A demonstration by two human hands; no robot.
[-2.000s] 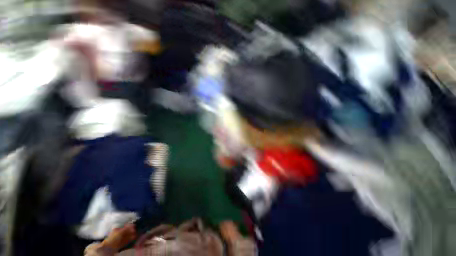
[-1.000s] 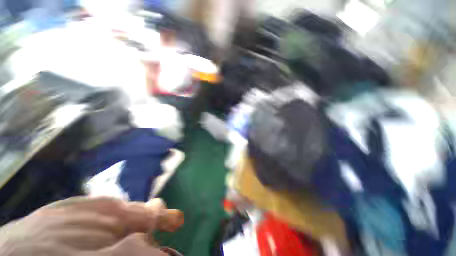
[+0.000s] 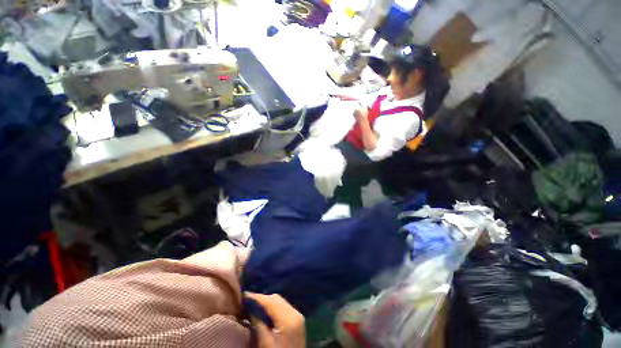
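Observation:
A large navy garment piece [image 3: 327, 251] spreads across the middle, its right end blurred. White cloth [image 3: 238, 216] shows at its left edge. A hand [image 3: 280, 321], which looks like my right, is at the bottom edge, partly cut off, with its fingers closed on dark navy cloth. A checked sleeve or shirt part [image 3: 143, 302] fills the lower left. My left hand cannot be seen.
A cream sewing machine [image 3: 153, 78] and scissors [image 3: 216, 123] are on the table [image 3: 102, 166] at upper left. A navy pile [image 3: 27, 136] is far left. A co-worker [image 3: 391, 115] sits beyond; a clear scrap bag [image 3: 415, 292] and black bag [image 3: 497, 299] are at right.
The view has swung, bringing the machine table and co-worker into sight. The large hand at lower left is gone from there; a hand now shows at bottom centre with navy cloth.

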